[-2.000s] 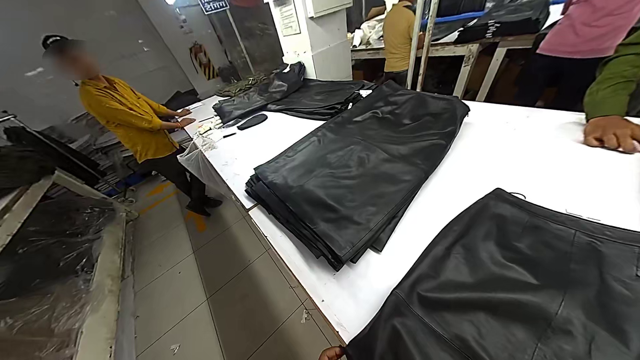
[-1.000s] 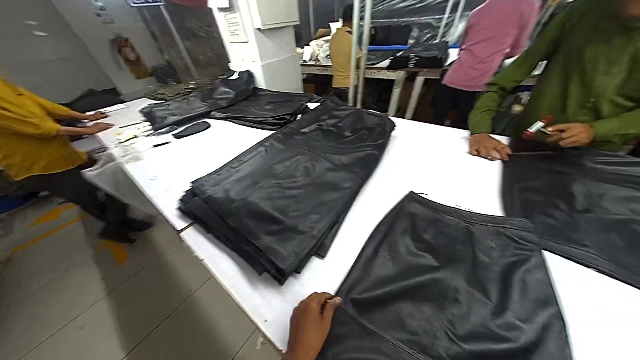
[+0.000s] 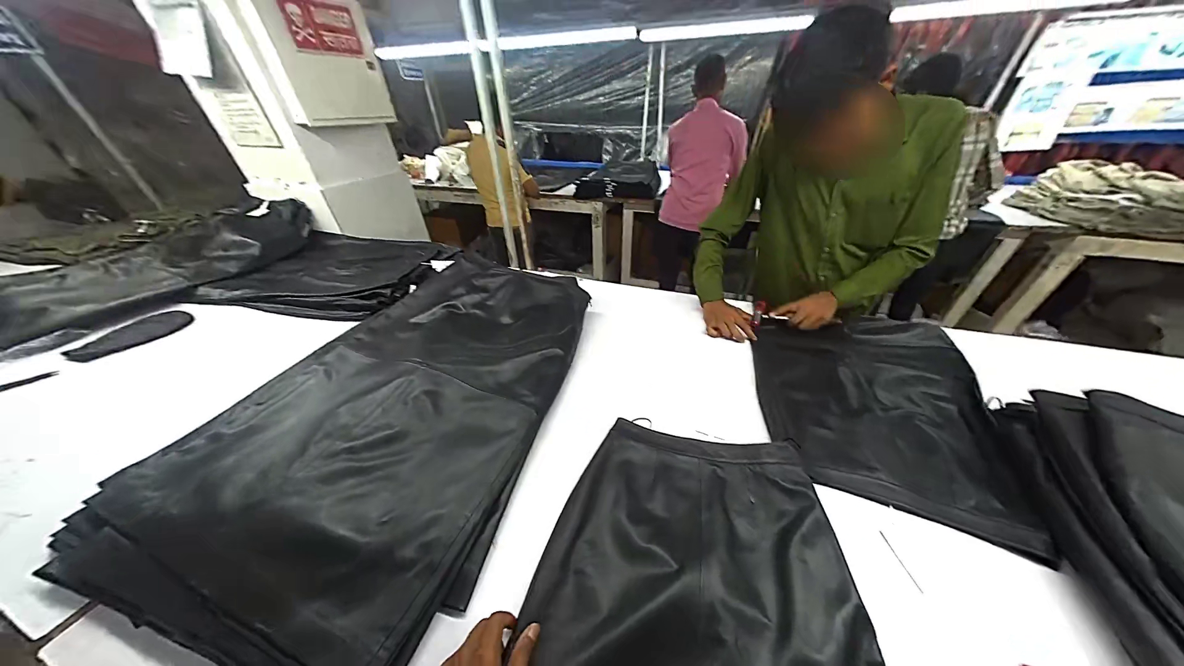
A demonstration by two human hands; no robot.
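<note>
A black leather skirt (image 3: 694, 546) lies flat on the white table (image 3: 638, 370), its waistband away from me and a small thread loop at the waistband's left corner. At the bottom edge of the view my left hand (image 3: 495, 642) has its thumb and a finger at the skirt's left edge, seemingly pinching it; the rest of the hand is cut off. My right hand is not in view. Left of the skirt lies a thick stack of black leather garments (image 3: 370, 462). A second black skirt (image 3: 879, 398) lies beyond, at the right, under a co-worker's hands.
Across the table a co-worker in a green shirt (image 3: 837, 213) holds a small red tool (image 3: 759, 314) at the second skirt's waistband. More black garments (image 3: 1128, 490) lie at the right edge. Further leather pieces (image 3: 324, 268) are at the back left, near a white pillar (image 3: 370, 208).
The view has swung to the right. The co-worker's red tool, held up a second ago, is now down at the second skirt's waistband. My left hand stays at the near skirt's left edge.
</note>
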